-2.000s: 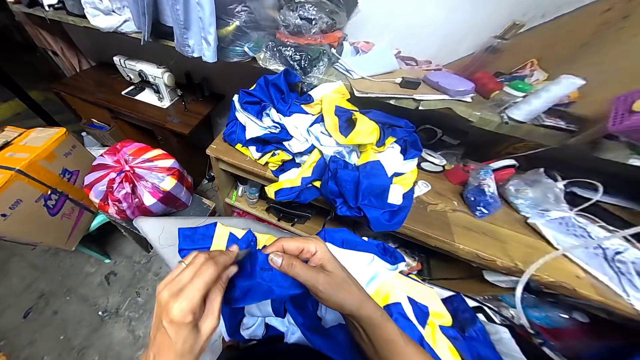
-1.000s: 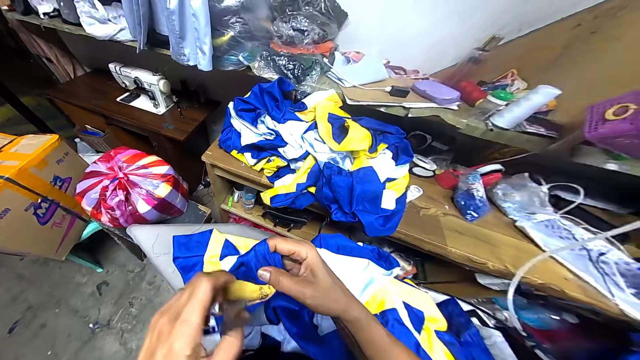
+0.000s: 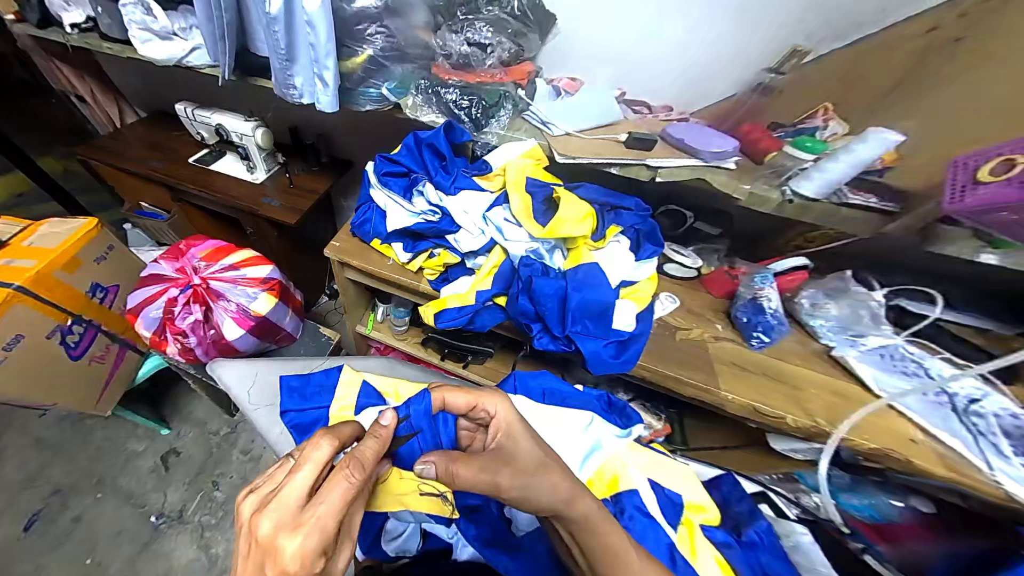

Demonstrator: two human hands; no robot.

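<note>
Blue, white and yellow fabric (image 3: 560, 424) lies across a grey padded board (image 3: 248, 392) in front of me. My right hand (image 3: 496, 452) pinches a folded blue part of it between thumb and fingers. Close on its left, my left hand (image 3: 320, 488) holds a small dark pointed tool, apparently thread snips (image 3: 406, 432), with the tips against the blue fold. Its handle is hidden by my fingers. Loose dark threads (image 3: 432, 498) rest on a yellow part just below. A heap of matching fabric (image 3: 512, 232) sits beyond on the wooden bench.
The wooden bench (image 3: 720, 360) runs to the right, holding a bag of blue pieces (image 3: 758, 308) and a white cable (image 3: 848, 448). At left are a striped tied bundle (image 3: 214, 300), a cardboard box (image 3: 64, 320) and a sewing machine (image 3: 232, 140). A thread cone (image 3: 848, 162) lies on the shelf.
My left hand, blurred and lower one second ago, is now up against the blue fold with the dark tool's tips showing. My right hand keeps its hold on the fabric.
</note>
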